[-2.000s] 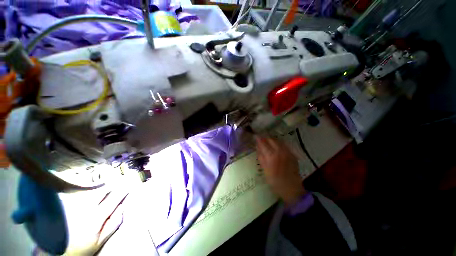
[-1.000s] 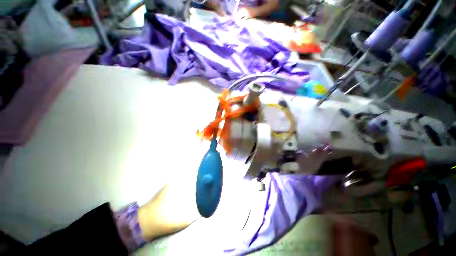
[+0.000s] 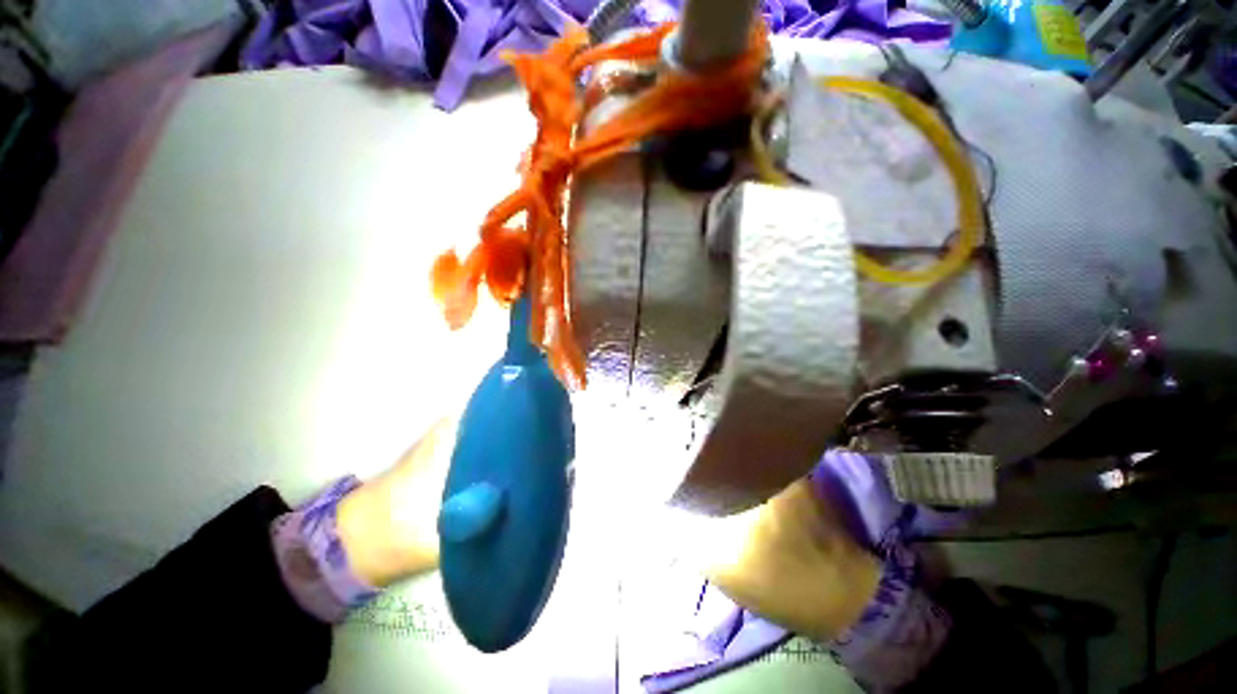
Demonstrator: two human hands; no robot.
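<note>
The off-white sewing machine head [image 3: 909,319] fills the middle and right. Its needle area is hidden behind the guard and lamp glare. A purple garment piece [image 3: 705,644] lies at the table's near edge, partly bleached white, with more of it beside my right wrist. My left hand [image 3: 394,522] reaches in from the left; its fingers are hidden behind the blue lamp switch [image 3: 509,502] and in glare. My right hand [image 3: 794,563] is right of the bright spot, on or over the cloth; its fingertips are lost in the glare.
An orange tie [image 3: 550,163] and a yellow rubber band [image 3: 970,190] are on the machine head. Pins [image 3: 1123,355] are stuck on its right. A purple fabric pile [image 3: 475,34] lies beyond. Pink cloth [image 3: 102,203] lies at the far left. Printed ruler marks run along the near edge.
The view has swung left and moved closer to the machine's end. My right hand has come from the right of the machine to beside the bright spot, near my left hand.
</note>
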